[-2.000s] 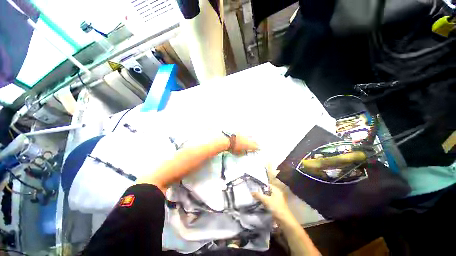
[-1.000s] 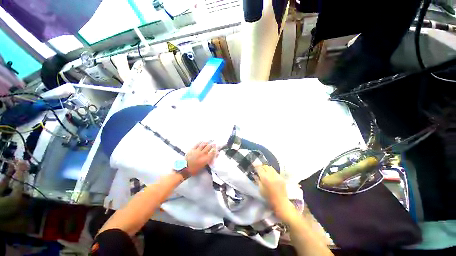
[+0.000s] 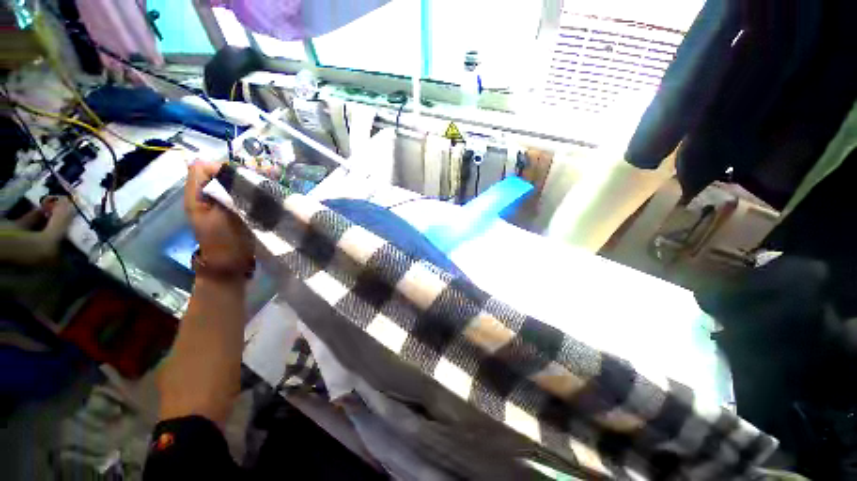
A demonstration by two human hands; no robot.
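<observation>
A black-and-cream checked fabric panel (image 3: 432, 310) is stretched out diagonally across the view, from upper left to lower right, slightly blurred. My left hand (image 3: 218, 221) grips its upper left end, raised, near a small white piece at the edge. The white garment (image 3: 343, 395) hangs bunched below the panel, with a small checked part at lower left. My right hand is not in view; the panel's lower right end is blurred near the picture's edge.
The navy pressing board (image 3: 385, 225) shows behind the panel, with the blue support arm (image 3: 493, 209) beyond it. A white-covered table (image 3: 601, 282) lies behind. Dark garments (image 3: 780, 310) hang at right. Another person's hand (image 3: 42, 235) is at far left.
The checked panel has been lifted off the board and spread out. My left hand has moved up and left with its end. My right hand and the iron have left the view, which has turned left.
</observation>
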